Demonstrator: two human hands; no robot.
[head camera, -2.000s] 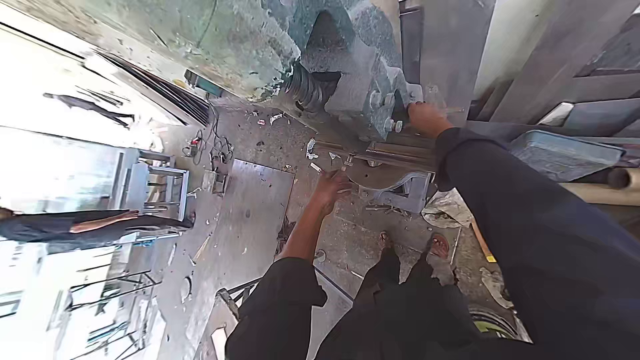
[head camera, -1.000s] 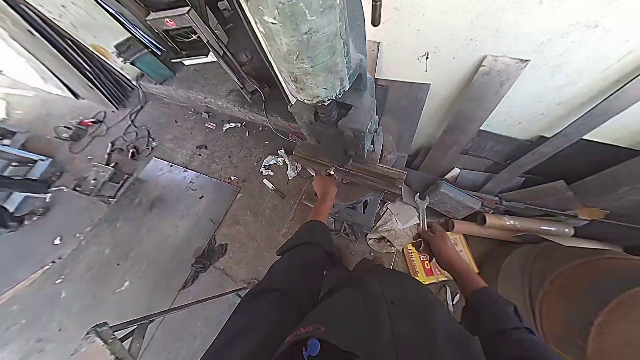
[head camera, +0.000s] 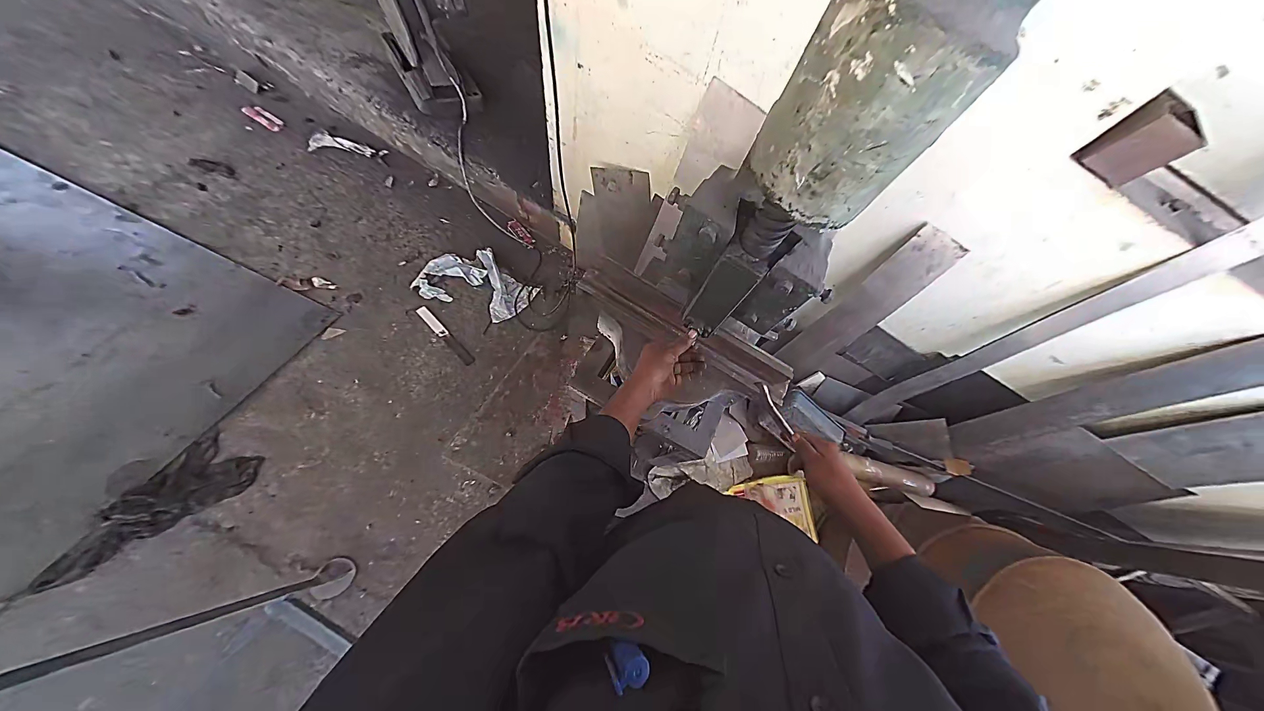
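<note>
Near the middle, my left hand (head camera: 664, 371) reaches to the front of a press-like machine's metal block (head camera: 726, 286), with thumb and index finger at a small part there; I cannot tell whether it grips that part. To its right, my right hand (head camera: 822, 460) is closed around a wrench (head camera: 776, 410), which points up and left toward the end of a long metal bar (head camera: 681, 331). The bar lies crosswise at the foot of the block. Above the block rises the machine's thick, worn green metal column (head camera: 849, 118).
A large sheet of metal (head camera: 128, 365) covers the floor at left. Crumpled plastic (head camera: 464, 276) lies on the floor. Flat metal bars (head camera: 879, 296) lean on the wall at right. A yellow packet (head camera: 780, 502) and a brown rounded object (head camera: 1076, 632) are close by my right arm.
The view has swung a lot. My right hand, at the side of the machine two seconds ago, has come down and holds a wrench. My left hand stays by the machine's front.
</note>
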